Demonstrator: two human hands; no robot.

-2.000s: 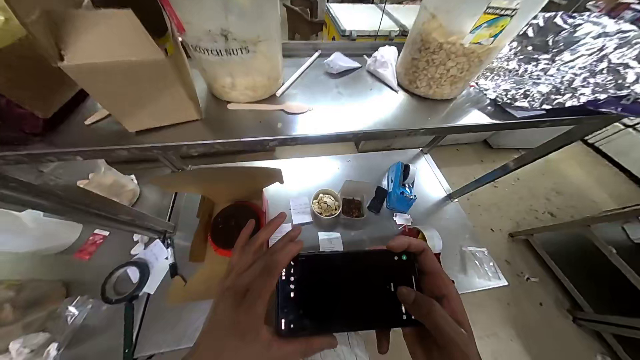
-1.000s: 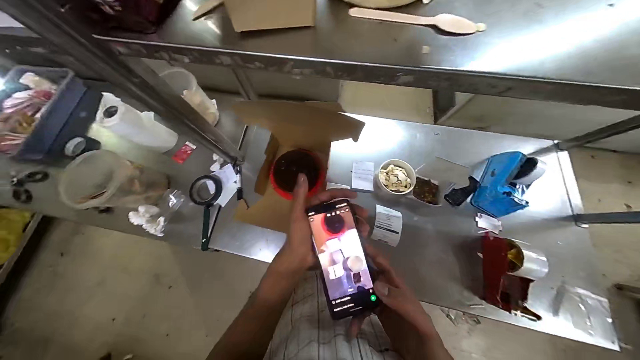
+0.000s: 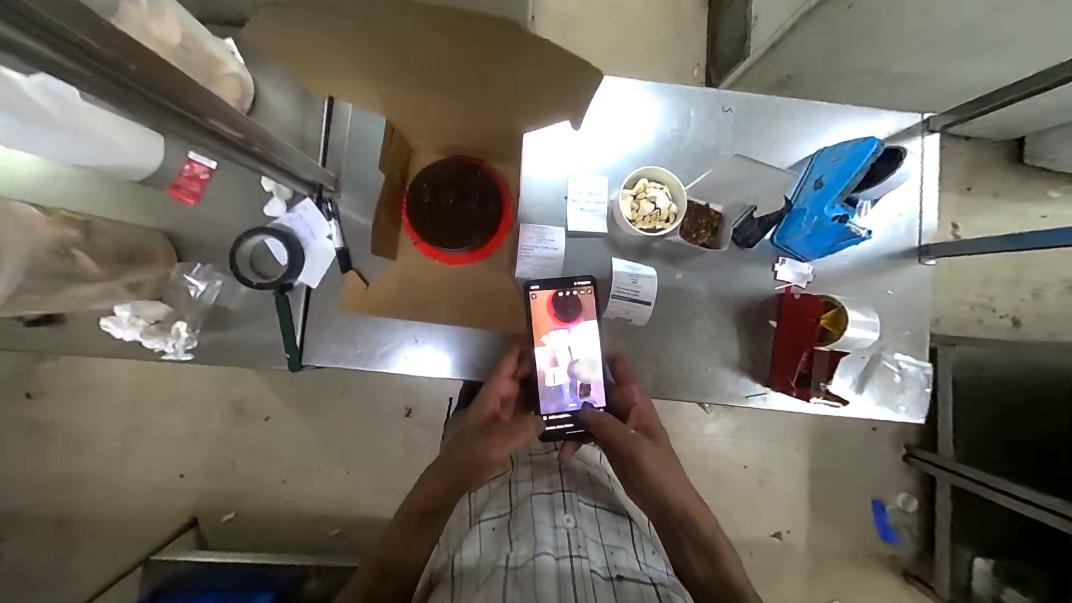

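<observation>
A smartphone (image 3: 567,360) is upright between my hands at the table's front edge, its lit screen showing a picture of the cake and papers. My left hand (image 3: 500,410) grips its left side; my right hand (image 3: 624,414) holds the right side, thumb on the lower screen. Beyond it, a round dark chocolate cake (image 3: 456,203) on a red base (image 3: 459,254) sits in an open cardboard box (image 3: 402,289). Printed slips (image 3: 587,203) lie beside the box. To their right stand a cup of pale flaked pieces (image 3: 649,205) and a small container of brown bits (image 3: 702,224).
A blue tape dispenser (image 3: 825,197), a red dispenser (image 3: 794,339) and a clear plastic bag (image 3: 892,381) are on the right. Black tape (image 3: 266,258), a pen (image 3: 337,239), a green-handled tool (image 3: 288,331) and crumpled tissue (image 3: 149,328) lie left. A metal shelf rail (image 3: 176,105) crosses the upper left.
The phone has turned from sideways, with a dark screen, to upright with a lit screen, and both hands have shifted along its sides. The view has tilted down to the table.
</observation>
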